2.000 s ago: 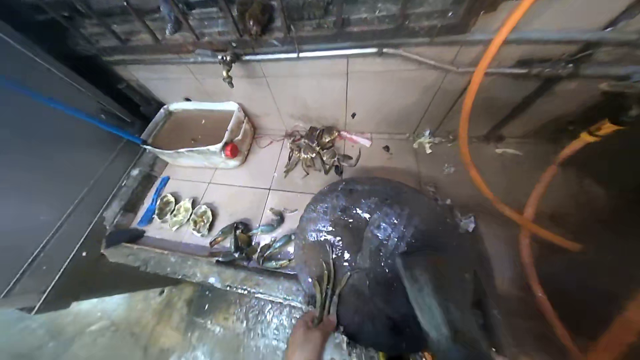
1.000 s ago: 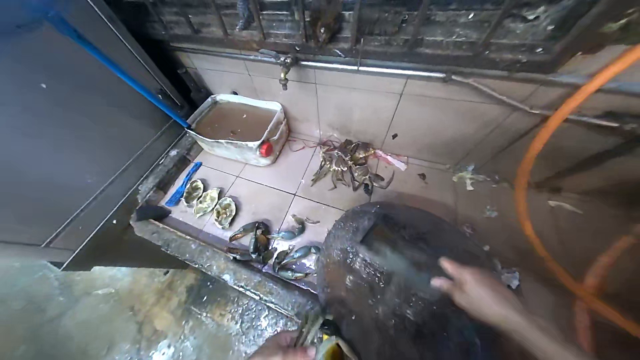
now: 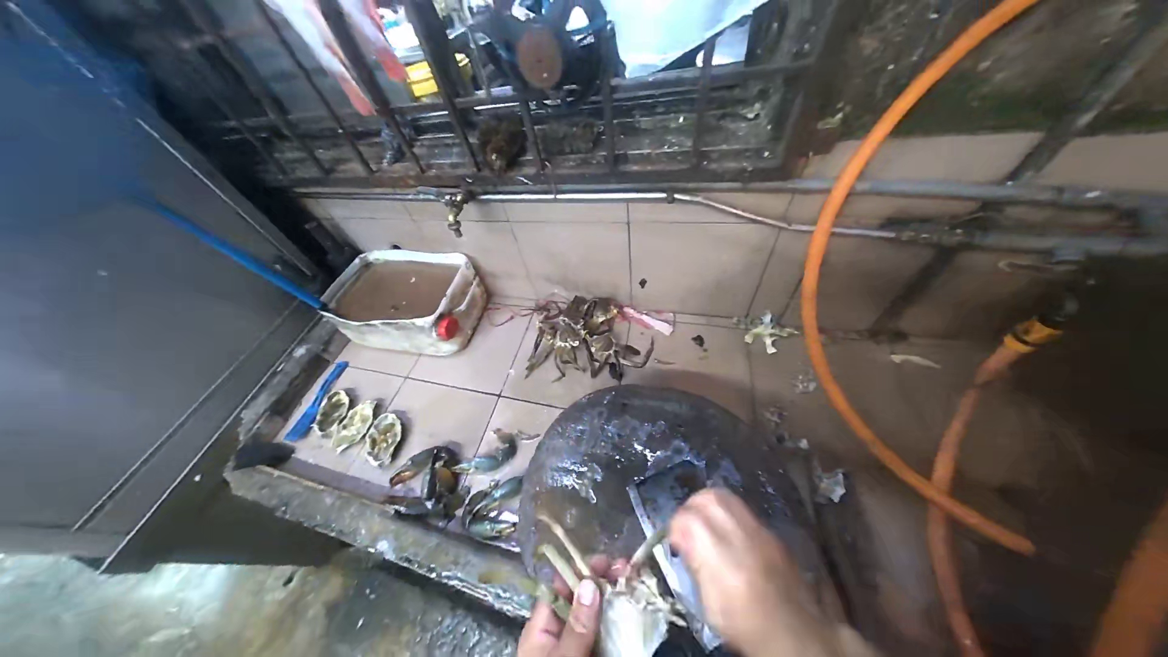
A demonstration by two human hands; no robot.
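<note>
At the bottom of the head view, my left hand (image 3: 568,622) grips a pale crab body (image 3: 631,616) with several legs sticking out. My right hand (image 3: 737,570) is blurred, its fingers closed around one crab leg (image 3: 650,546) on the body's right side. Beneath both hands is a dark, wet round block (image 3: 584,438). On it, partly under my right hand, lies a cleaver (image 3: 646,511) with a wide metal blade. Crab claws (image 3: 493,497) lie on the tiles left of the block, and three opened crab shells (image 3: 356,425) sit in a row farther left.
Behind the block is a heap of crab parts (image 3: 589,336). A cut plastic container (image 3: 461,315) of brown water stands near the brass tap (image 3: 455,214). A blue brush (image 3: 317,401) lies by a raised concrete edge (image 3: 365,529). An orange hose (image 3: 821,265) loops at the right.
My right hand has moved from over the block, where it was one second ago, to the crab body at my left hand. The view has tilted up.
</note>
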